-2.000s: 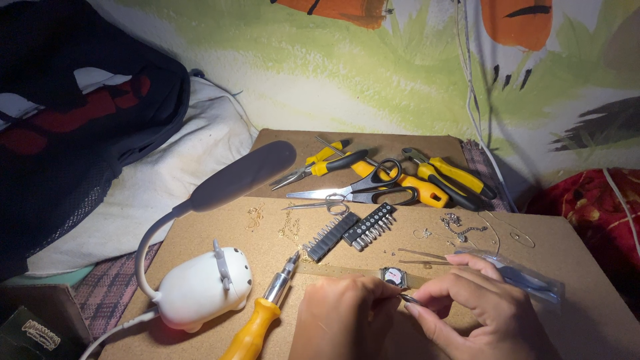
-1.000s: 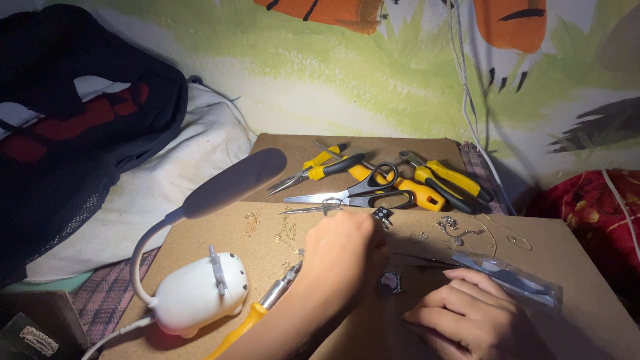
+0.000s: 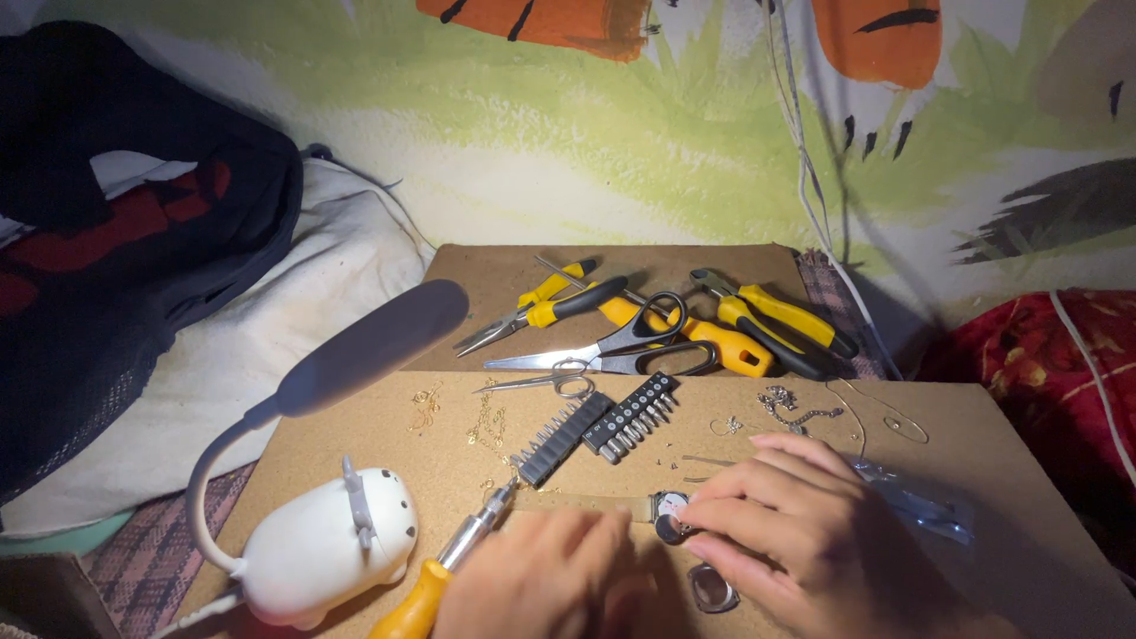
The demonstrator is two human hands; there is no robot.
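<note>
At the lower right my right hand (image 3: 790, 532) pinches a small dark round part (image 3: 672, 529) between thumb and forefinger, against a wristwatch (image 3: 667, 507) with a pale dial. The watch's translucent strap (image 3: 577, 504) runs left across the board. A metal-rimmed watch case part (image 3: 713, 587) lies below my right fingertips. My left hand (image 3: 550, 568) is low over the board beside the strap, blurred; whether it holds anything is hidden. Left of it lies a screwdriver with a yellow handle (image 3: 426, 599). Tweezers (image 3: 706, 461) lie partly under my right hand.
Behind the hands are two screwdriver bit holders (image 3: 561, 441), black-handled scissors (image 3: 635, 342), small scissors (image 3: 568, 380), long-nose pliers (image 3: 541, 311), diagonal cutters (image 3: 772, 324) and thin chains (image 3: 781, 404). A white animal-shaped lamp (image 3: 319, 546) stands left, its grey head over the board. A plastic packet (image 3: 923, 501) lies right.
My left hand has come back from the bit holders toward the front of the board. The right hand, resting to the right a second ago, is now at the watch with the dark round part.
</note>
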